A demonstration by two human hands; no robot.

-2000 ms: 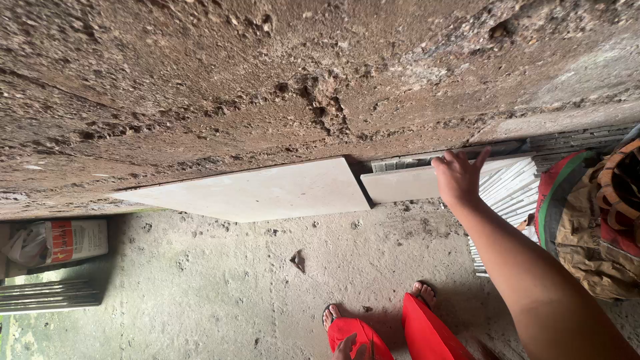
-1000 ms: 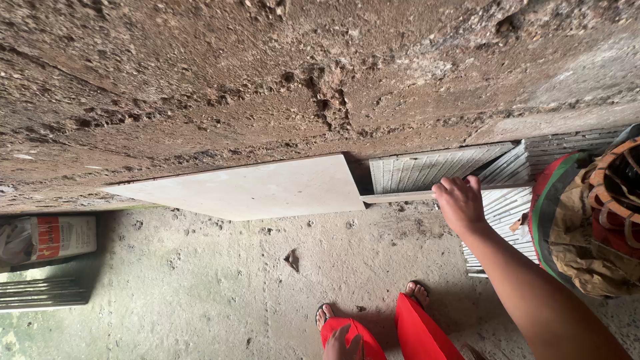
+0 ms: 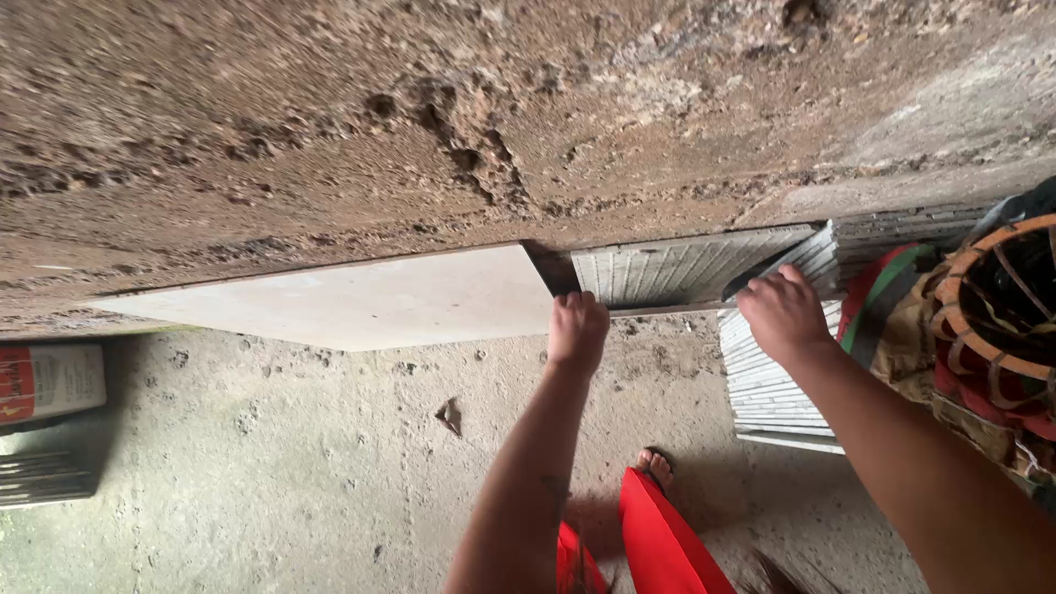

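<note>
Both my hands hold the upper edge of one flat tile [image 3: 668, 310], seen nearly edge-on, near the foot of the wall. My left hand [image 3: 579, 334] grips its left end, beside the right edge of a large cream tile [image 3: 371, 301] that leans on the wall. At its right end my right hand [image 3: 782, 313] has its fingers curled over the edge. Behind the held tile a grey ribbed tile back [image 3: 685, 268] leans on the wall. A stack of tiles [image 3: 775, 379] stands on the floor just right of my right hand.
A rough concrete wall [image 3: 330, 124] runs across the top. At the right are an orange woven basket [image 3: 961, 289], brown crumpled material [image 3: 899, 355] and more stacked tiles [image 3: 891, 247]. A red and white bag [image 3: 58, 384] and dark stacked pieces [image 3: 45, 478] lie left. A small brown scrap [image 3: 450, 417] is on the floor.
My left hand has come up from low in the view to the tile's left end. The tile in my right hand has tipped away from the wall, uncovering the ribbed back behind it.
</note>
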